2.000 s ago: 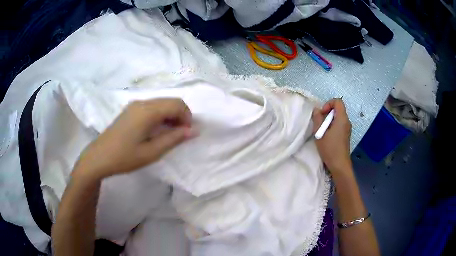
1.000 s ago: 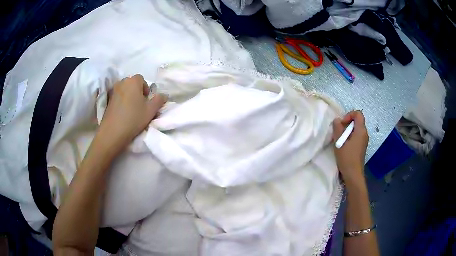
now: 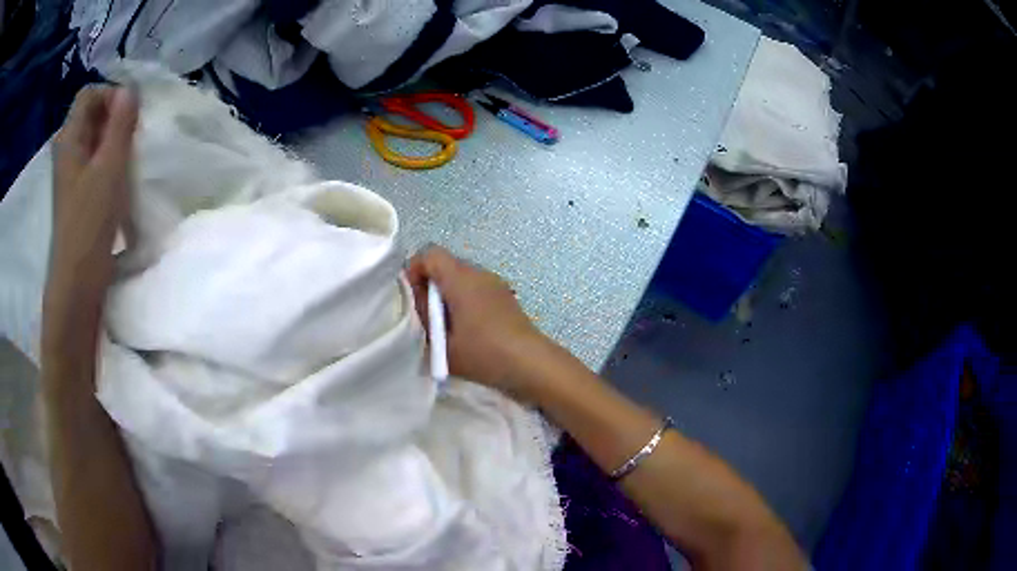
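A large off-white fabric piece (image 3: 279, 346) lies bunched in front of me, with a frayed raw edge at its top and lower right. My left hand (image 3: 98, 139) is at the upper left, its fingers closed on the fabric near the frayed edge; it is slightly blurred. My right hand (image 3: 474, 318) is at the fabric's right side and holds a slim white stick, perhaps a marking pen (image 3: 437, 332), pointing down. Its fingertips touch the fabric; whether they also pinch it is hidden.
Scissors with red-orange and yellow handles (image 3: 413, 149) and blue-pink thread snips (image 3: 522, 122) lie on the speckled tabletop (image 3: 591, 201). Navy and white pieces (image 3: 368, 39) are heaped at the back. Folded cream pieces (image 3: 781, 123) rest on a blue crate (image 3: 714, 262) at the right.
The view has swung right, so the tabletop things sit further left. My left hand has moved to the fabric's upper left. The fabric is more bunched, and my right hand still holds the white stick.
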